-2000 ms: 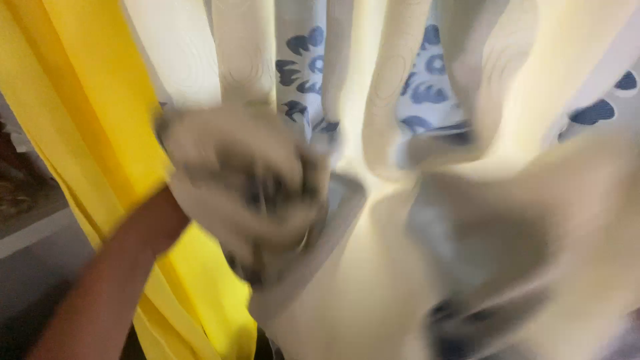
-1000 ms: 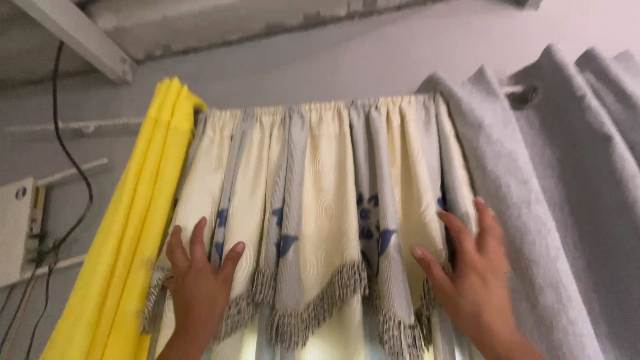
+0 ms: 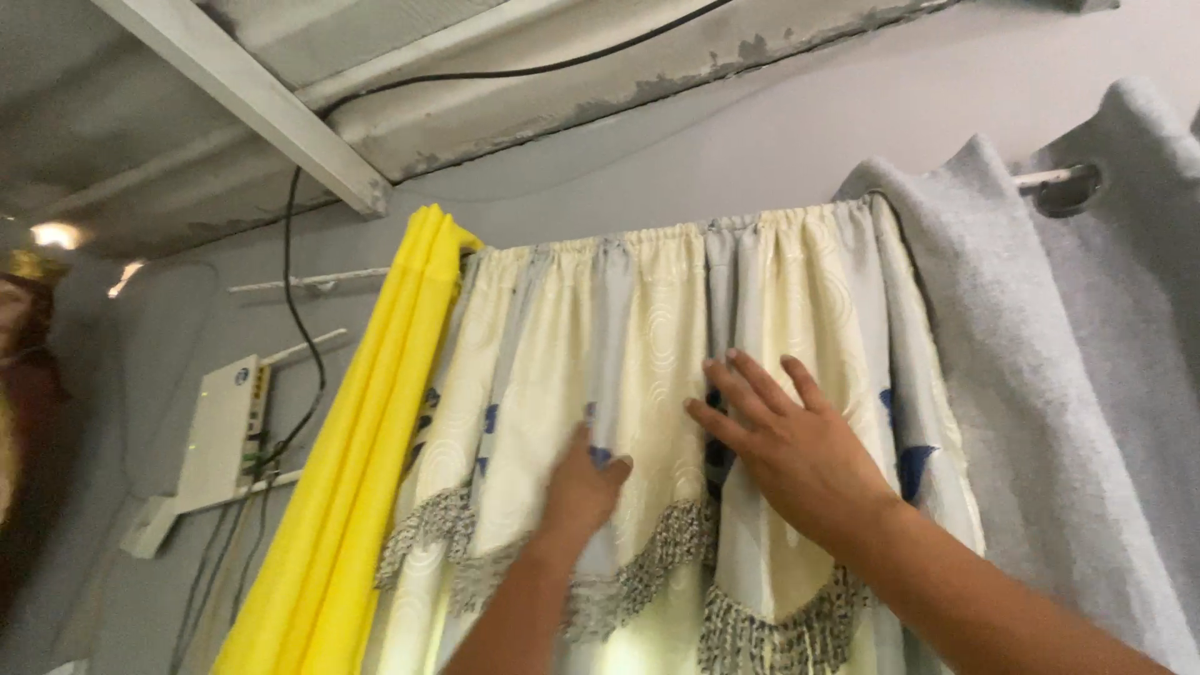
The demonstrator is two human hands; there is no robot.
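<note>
A cream and grey curtain valance [image 3: 661, 347] with blue motifs hangs gathered on a rod, its scalloped lower edge trimmed with speckled fringe [image 3: 670, 548]. My left hand [image 3: 586, 478] is at a grey stripe near the valance's middle, slightly blurred; whether its fingers pinch the cloth is unclear. Farther right, my right hand [image 3: 783, 431] lies against the pleats with fingers spread, holding nothing. Cream curtain cloth [image 3: 647, 637] shows below the fringe, with light coming through.
Left of the valance hangs a yellow curtain [image 3: 375, 450]; to the right, a grey curtain [image 3: 1022, 375] hangs by eyelets on a rod [image 3: 1050, 178]. A white router-like box [image 3: 220, 427] with cables is on the wall. A metal beam [image 3: 253, 103] and black cable [image 3: 525, 70] run overhead.
Both hands are now at the valance's middle; a second ago they were spread toward its sides. Earlier still, the left hand was among bunched cloth. The view has tilted up since then.
</note>
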